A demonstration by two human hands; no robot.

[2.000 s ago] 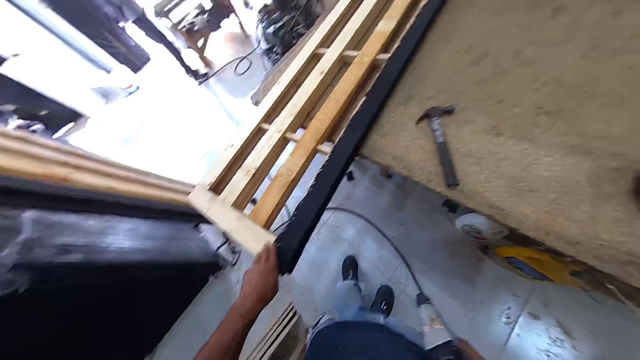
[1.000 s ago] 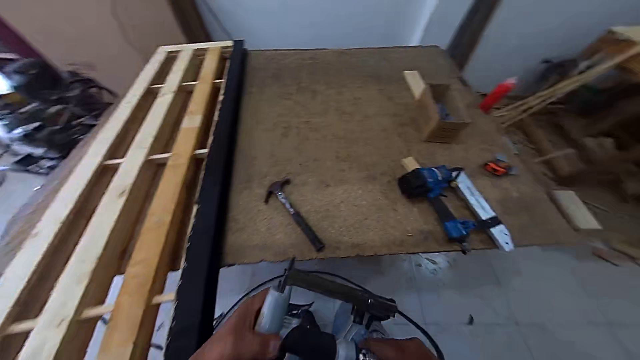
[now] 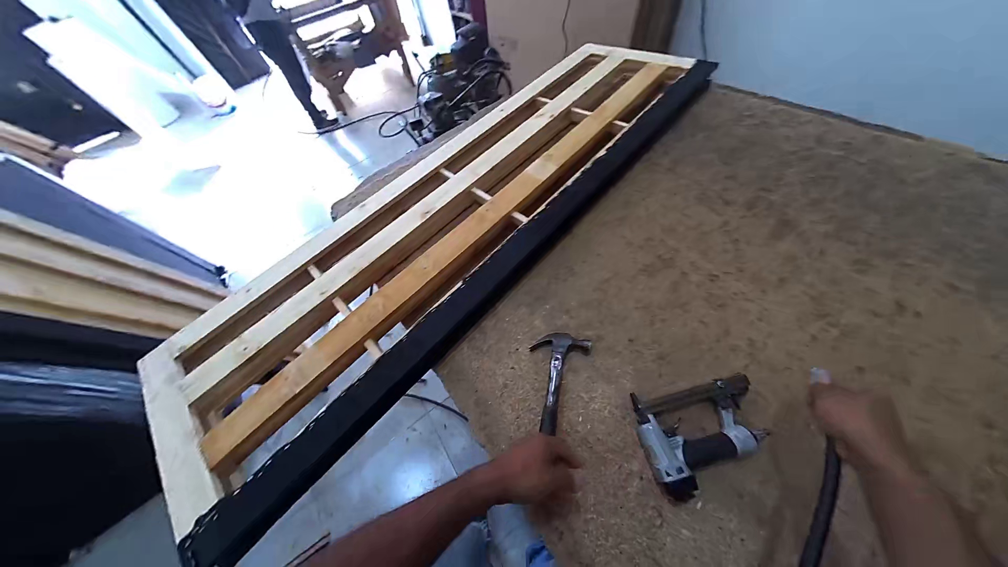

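A claw hammer (image 3: 554,382) lies on the worn board tabletop (image 3: 677,260), its handle end beside my left hand (image 3: 539,471). The fingers of that hand are curled and blurred; whether they grip the handle is unclear. To the right, a pneumatic stapler (image 3: 697,441) rests on the board, touched by neither hand. My right hand (image 3: 854,417) is closed around a dark air hose (image 3: 823,504), with its metal fitting showing above the fingers. A long wooden frame (image 3: 425,260) with slats lies along the left, black fabric (image 3: 472,303) covering its near edge.
More timber pieces (image 3: 102,276) and black wrapped material (image 3: 71,441) stand at the left. Across the floor are an air compressor (image 3: 465,79) with hoses and a person (image 3: 279,55) by a wooden stand. A pale wall (image 3: 850,63) borders the board's far side.
The stapler, in my hands one second ago, now lies on the board. My right hand now holds the hose, and my left hand is by the hammer. The view has swung left.
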